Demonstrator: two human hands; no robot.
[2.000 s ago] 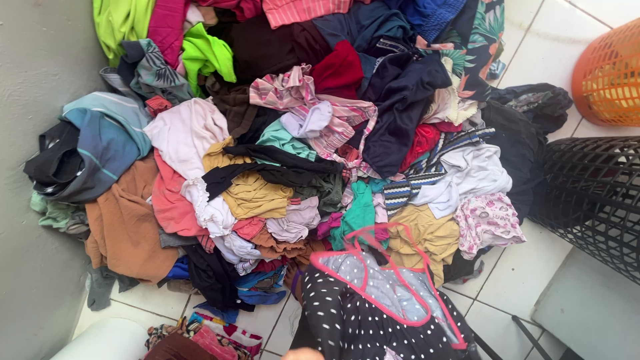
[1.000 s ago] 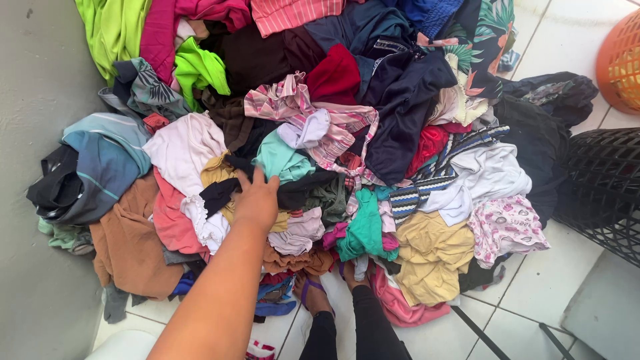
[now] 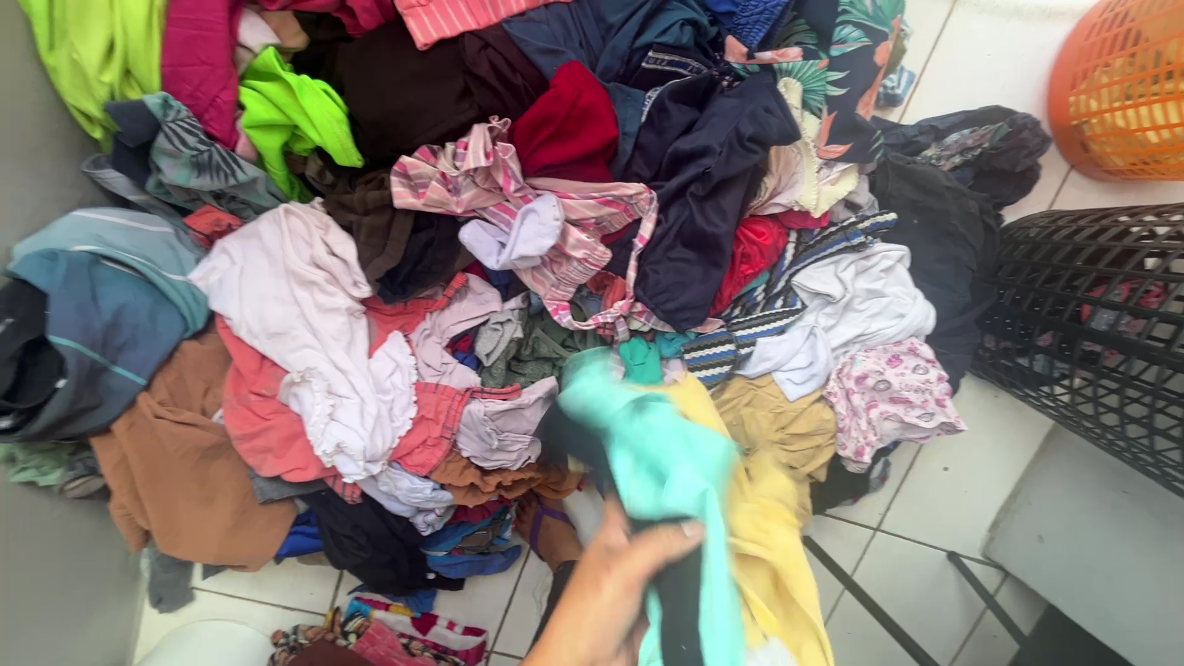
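My left hand (image 3: 615, 573) is near the bottom centre, shut on a bunch of clothes: a mint green garment (image 3: 671, 453), blurred by motion, a black cloth (image 3: 680, 592) and a yellow garment (image 3: 768, 536) hanging at the right. The bunch is in front of the lower middle of a large clothes pile. Around it lie a crumpled tan garment (image 3: 782, 416), a small mauve garment (image 3: 509, 425), a white garment with ruffled edges (image 3: 296, 277) and a pink striped garment with straps (image 3: 462, 176). My right hand is out of view.
At right are an orange plastic basket (image 3: 1073, 102) and a black mesh basket (image 3: 1091, 324), both holding clothes. A grey surface (image 3: 55, 573) borders the pile on the left. Below lie patterned cloths (image 3: 416, 629) on white tiles; my sandalled foot (image 3: 550, 532) is beside the pile.
The mint green, black and yellow clothes have left the pile and are in my left hand, which has moved right and down. The polka-dot garment with pink straps seen earliest is out of view.
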